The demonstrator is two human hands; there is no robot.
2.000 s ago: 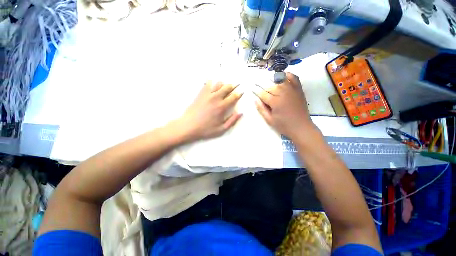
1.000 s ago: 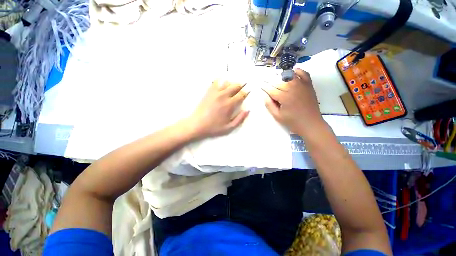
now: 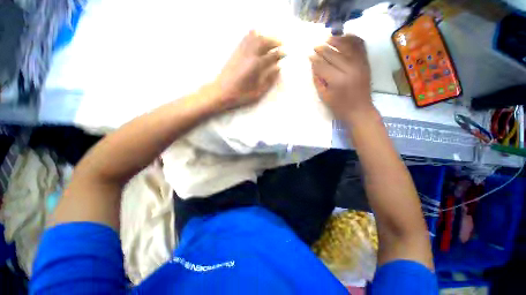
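A large cream garment piece [image 3: 150,63], glaring white, covers the table and hangs over its front edge onto the lap. My left hand [image 3: 251,69] lies on it with fingers curled, fingertips at the cloth. My right hand [image 3: 344,72], slightly blurred, is beside it on the right, fingers bent, fingertips at the cloth just below the machine's needle area [image 3: 323,11]. Both hands seem to pinch the cloth, with a narrow gap between them. The needle and presser foot are blurred and cut by the top edge.
An orange-screened smartphone [image 3: 427,61] lies right of my right hand, over a small tan card [image 3: 402,82]. A ruler [image 3: 421,131] runs along the front edge, with snips [image 3: 473,127] at its right. Loose white strips [image 3: 43,34] are at upper left. A yellow-gold bag [image 3: 348,236] and blue crate [image 3: 490,213] are below.
The view has tilted down, so table and machine sit higher and more of the blue shirt shows. My fingers look more bent and gathered on the cloth than before.
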